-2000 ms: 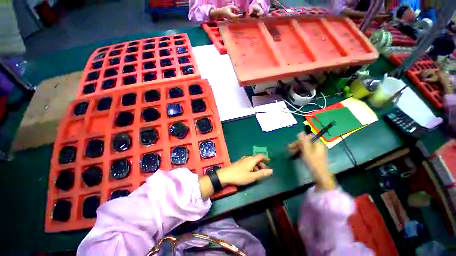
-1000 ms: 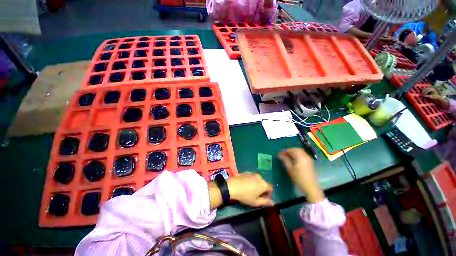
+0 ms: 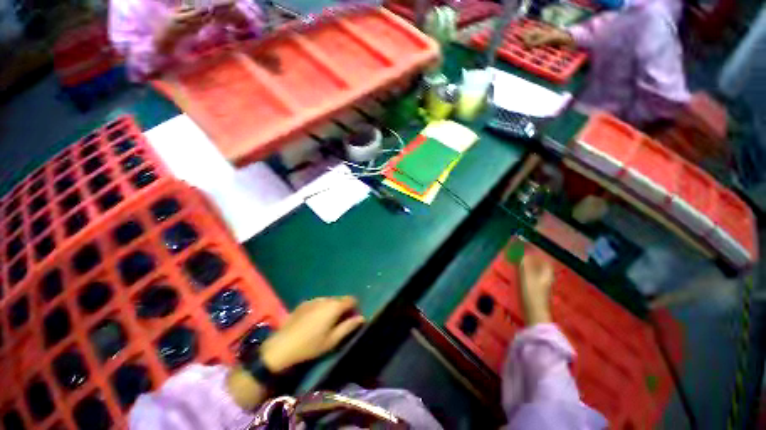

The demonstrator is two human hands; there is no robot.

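My right hand is over the lower red tray. A small green slip shows at its fingertips, blurred, seemingly pinched. The lower tray holds a few black units near its left edge. My left hand, with a black wristband, rests at the bench's front edge beside the large red compartment tray. Its fingers are partly curled and their inner side is hidden. Black glossy units sit in that tray's pockets. A second filled tray lies behind it.
A raised long-slot tray stands at the back over white paper. Coloured cards, a black pen, cables and a calculator lie on the green bench. Other workers in pink sit behind. Another red tray is right.
The view has swung right. My right hand has moved from the bench to the lower tray. The green slip has left the bench and shows at that hand. My left hand remains by the tray.
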